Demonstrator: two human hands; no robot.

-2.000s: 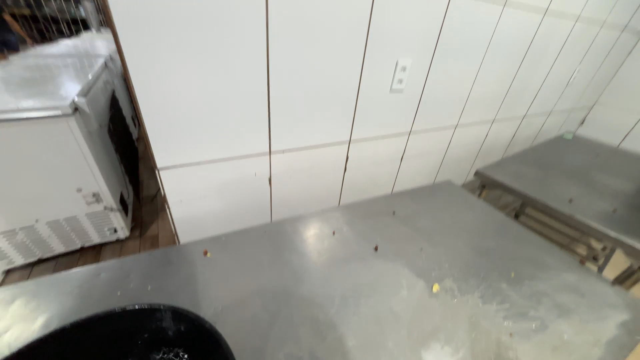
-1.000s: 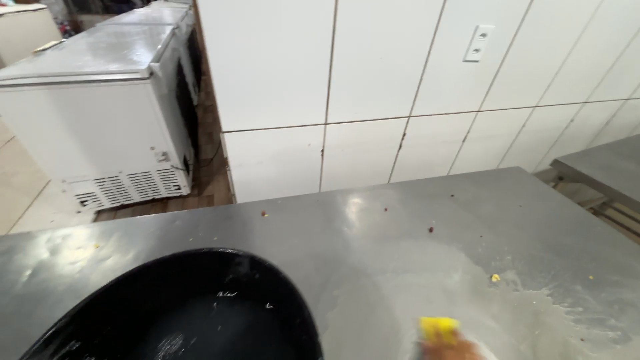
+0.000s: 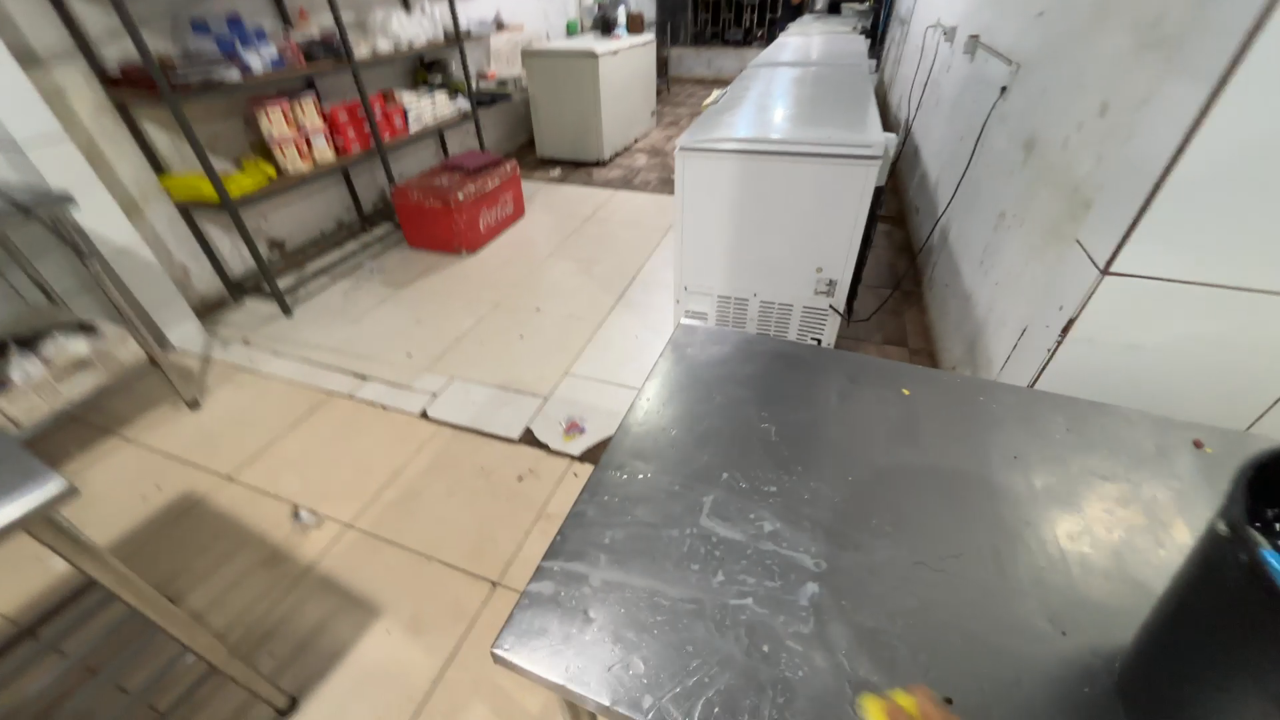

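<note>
Only fingers of one hand show at the bottom edge, apparently my right hand (image 3: 932, 706). They hold a blurred yellow thing that looks like a sponge (image 3: 886, 704), low over or on the stainless steel table (image 3: 900, 560). Wet streaks and droplets mark the left part of the tabletop, and a few small food crumbs lie toward its back edge. A black plastic tub or bucket (image 3: 1190, 600) stands on the table at the right, cut off by the frame. My left hand is out of sight.
A white chest freezer (image 3: 770, 230) stands just beyond the table. A red cooler box (image 3: 460, 205) sits on the tiled floor by a metal shelf rack (image 3: 350, 90). Another steel table (image 3: 30, 480) is at far left; a tiled wall (image 3: 1190, 330) runs along the right.
The view has swung far to the left. The hand with the yellow sponge, seen right of the black tub one second ago, is now left of it.
</note>
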